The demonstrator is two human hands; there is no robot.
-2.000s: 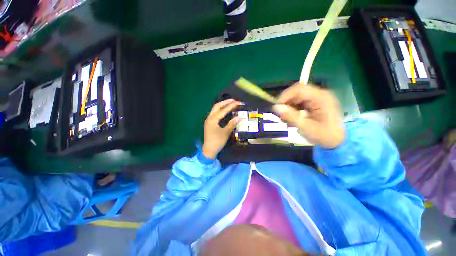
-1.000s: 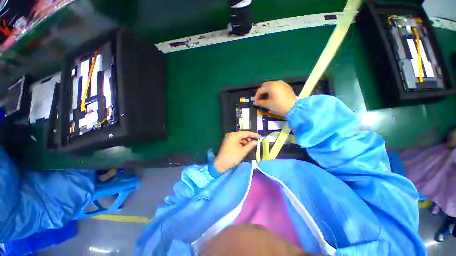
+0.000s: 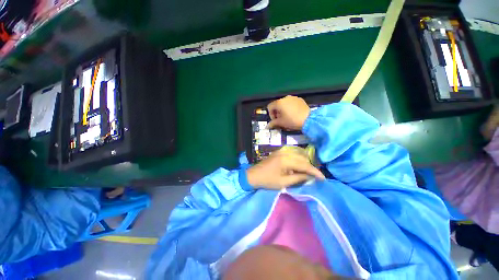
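Note:
A tablet assembly (image 3: 263, 134), silver-white and black inside, lies in a black foam tray (image 3: 245, 117) in front of me. My right hand (image 3: 290, 113) is over its upper left part, fingers bent down with the tips at the board; what they touch is too small to tell. My left hand (image 3: 284, 167) is at the tray's near edge, close to my chest, fingers bunched and slightly blurred. A long pale yellow tape strip (image 3: 375, 60) runs from the top edge down behind my right sleeve; a bit of yellow shows by my left hand.
A deep black foam stack (image 3: 148, 104) with a tablet unit (image 3: 94, 104) stands at left. Another foam tray (image 3: 411, 60) with a unit stands at upper right. A striped post (image 3: 256, 21) rises at the white edge strip (image 3: 306, 34). People in blue and pink smocks sit either side.
My left hand has moved right along the tray's near edge, towards my right forearm. My right hand has shifted slightly left over the board. The yellow strip now hangs in a curve further right.

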